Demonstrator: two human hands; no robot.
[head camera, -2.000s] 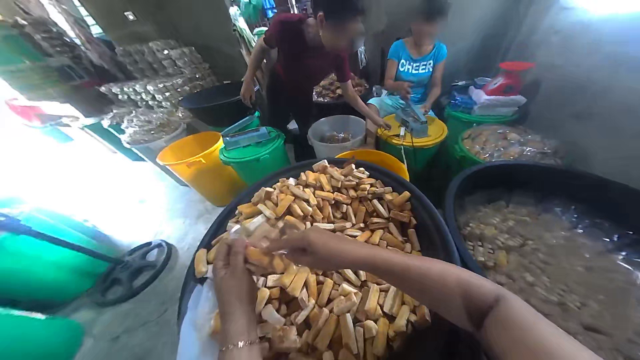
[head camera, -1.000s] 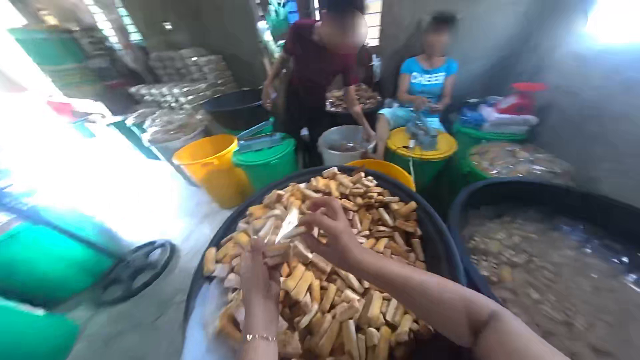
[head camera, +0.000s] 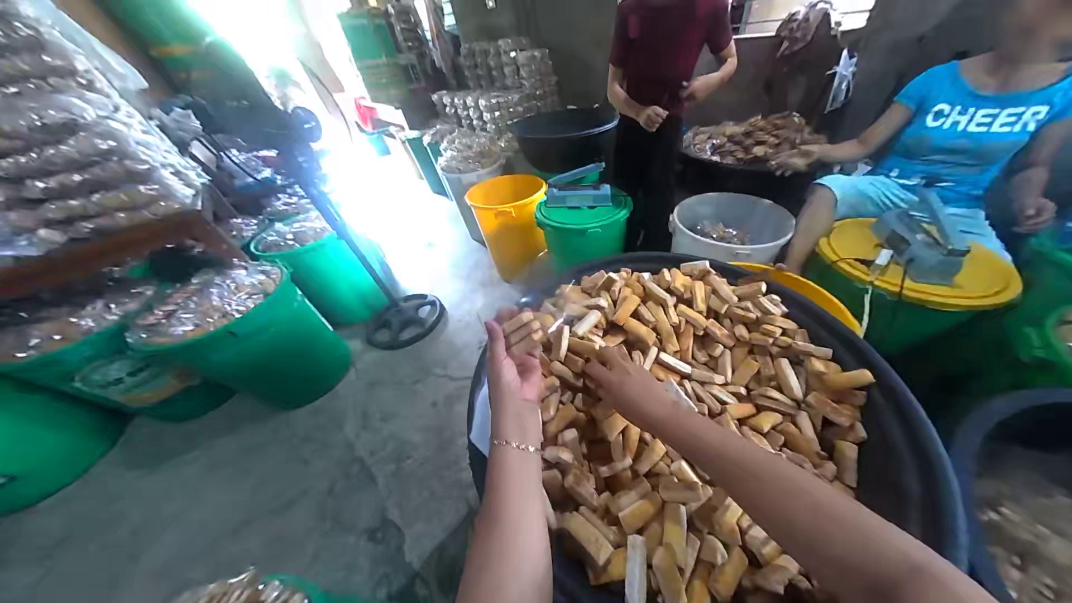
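A large black tub (head camera: 909, 444) is heaped with short golden-brown bread-like sticks (head camera: 670, 335). My left hand (head camera: 515, 360), with a bracelet at the wrist, is raised palm up over the tub's left side, and several of the sticks (head camera: 523, 327) lie in its fingers, together with what seems to be clear plastic. My right hand (head camera: 615, 377) reaches down into the heap just right of it, fingertips among the sticks; whether it grips one is hidden. Some white sheet or bag (head camera: 480, 419) lies at the tub's left rim.
Ahead are a yellow bucket (head camera: 505, 209), a green lidded bucket (head camera: 584, 222) bearing a grey device (head camera: 578, 194), a whitish bucket (head camera: 733, 226) and a yellow-lidded one (head camera: 921, 268). Two people are beyond. Green tubs of packets (head camera: 251, 335) stand left, near a black wheel-like base (head camera: 406, 321).
The view has swung left and closer. The person in dark red, earlier leaning over with an arm reaching down, now stands more upright. My right hand has lowered from the raised pose into the heap.
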